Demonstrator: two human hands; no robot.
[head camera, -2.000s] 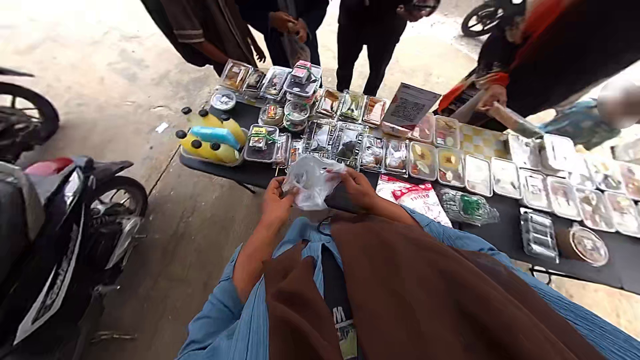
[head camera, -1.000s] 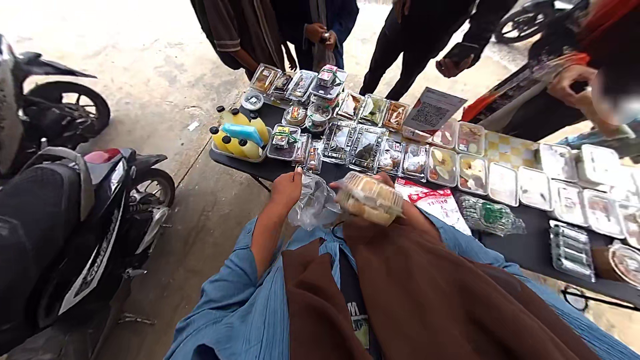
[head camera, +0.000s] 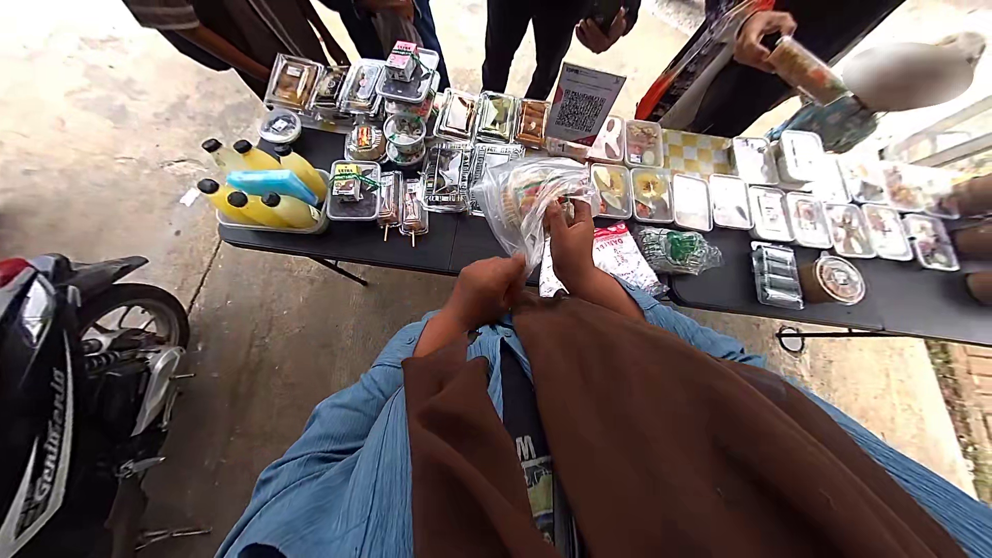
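Note:
My left hand (head camera: 490, 288) grips the lower edge of a clear plastic bag (head camera: 496, 198) in front of my chest. A clear food container (head camera: 523, 186) shows through the bag, partly hidden by the crinkled plastic. My right hand (head camera: 571, 236) holds the bag and the container from the right, its fingers bent over the plastic. Beneath my right hand lies a white and red printed plastic packet (head camera: 620, 260) on the black folding table (head camera: 422, 252). Beside that packet is a clear bag with green contents (head camera: 682, 249).
Clear boxes of food (head camera: 651, 194) stand in rows along the table. A tray of yellow bottles (head camera: 267, 221) is at the left end. A printed code sign (head camera: 583, 108) stands behind. People stand across the table; a motorcycle (head camera: 85, 372) is at the left.
The food container, held in my right hand beside the bag one second ago, is now inside the bag. Both hands have moved together around it. Two seconds ago they held only the bag.

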